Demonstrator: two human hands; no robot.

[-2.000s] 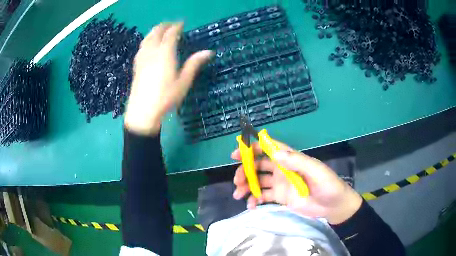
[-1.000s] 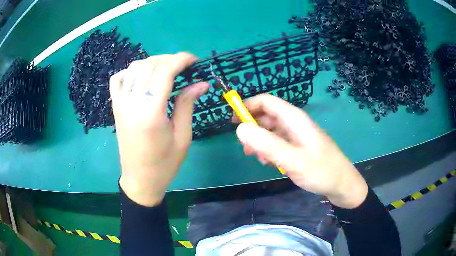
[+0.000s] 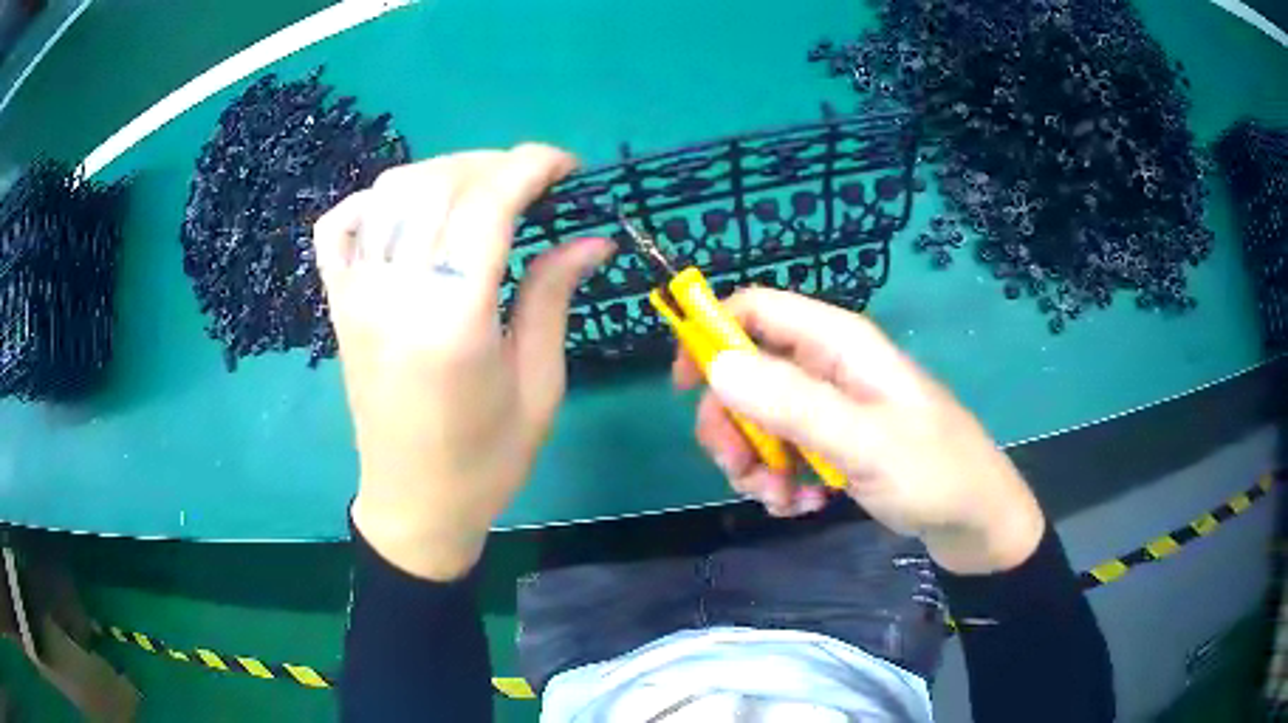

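A black sprue frame [image 3: 833,205] with rows of small moulded parts is held tilted above the middle of the bench. My left hand [image 3: 445,311] grips its left end between thumb and fingers. My right hand [image 3: 862,417] holds side cutters [image 3: 718,339] with yellow handles. Their dark jaws are at the frame's upper left part, right of my left thumb. I cannot tell whether the jaws touch a bar. The frame's left end is hidden behind my left hand.
A left heap of small black parts [image 3: 269,212] lies beside my left hand, with a stack of sprue frames [image 3: 57,283] farther left. A larger right heap [image 3: 1066,156] lies beyond the frame's right end. A dark stack [image 3: 1257,198] is cut off at the right edge.
Two seconds ago the frame lay flat with my left hand blurred over its left side; now it is held tilted. The cutters have moved up to it. Since one second ago their handles have spread slightly.
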